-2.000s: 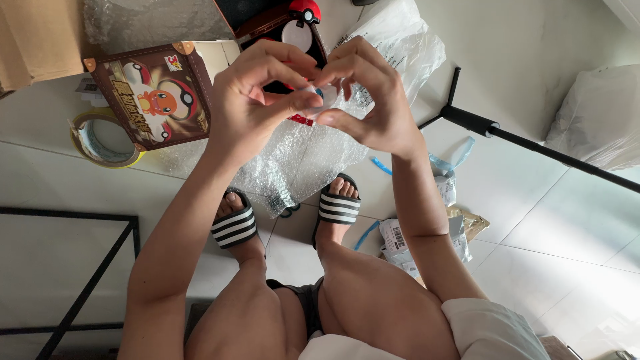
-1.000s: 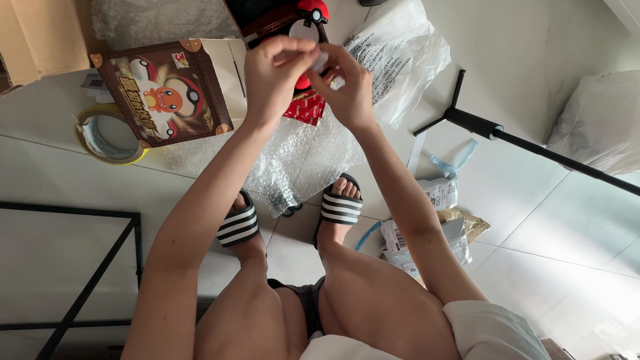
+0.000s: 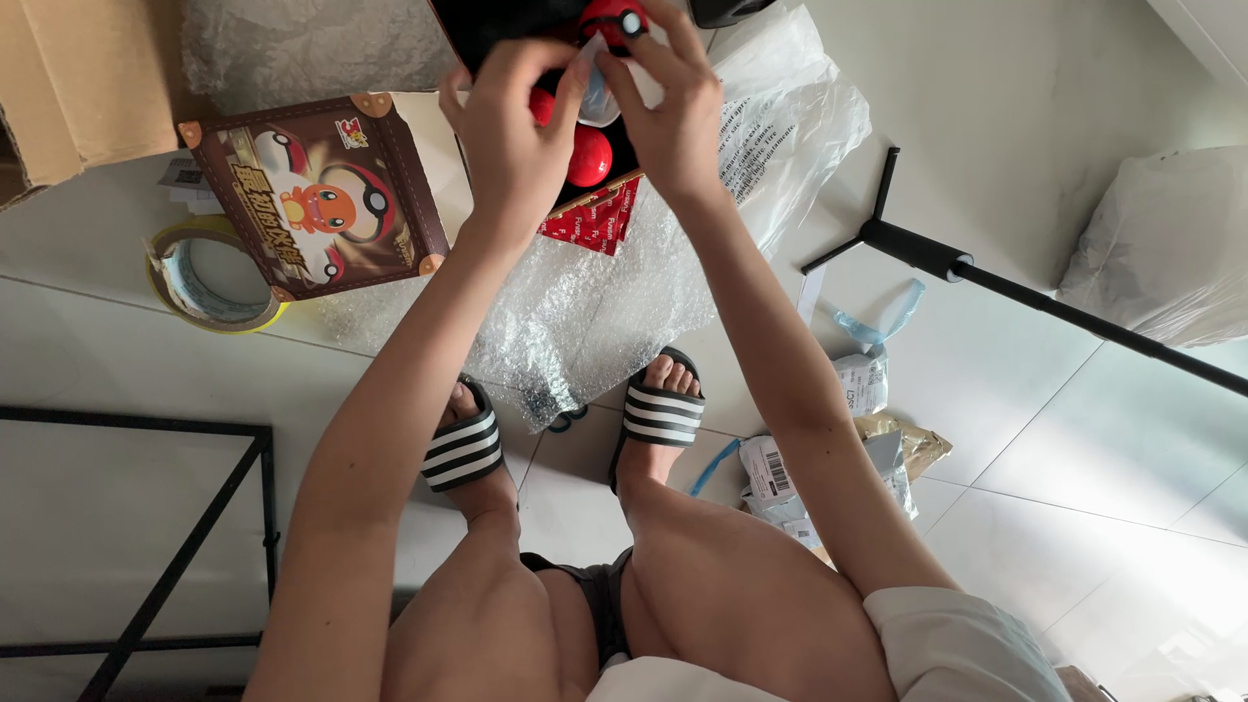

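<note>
My left hand (image 3: 517,136) and my right hand (image 3: 673,107) meet at the top middle, over an open box with a black inside (image 3: 497,24). Between their fingertips they pinch a small translucent plastic bag (image 3: 598,93). A red ball (image 3: 589,156) lies in the box below the bag, and part of another red one shows beside my left fingers. Close to my right fingers is a red ball with a black band and white button (image 3: 614,21). A red printed packet (image 3: 595,219) sticks out under the box's lower edge.
Left of the box lie a brown printed box lid (image 3: 327,200), a tape roll (image 3: 210,278) and a cardboard box (image 3: 88,78). Bubble wrap (image 3: 585,322) spreads near my feet. A black stand (image 3: 916,249), torn mailers (image 3: 770,468) and a black metal frame (image 3: 195,526) are on the tiled floor.
My hands have moved up from in front of the box to over it. The red ball and red packet near its lower edge, largely hidden two seconds ago, now show plainly.
</note>
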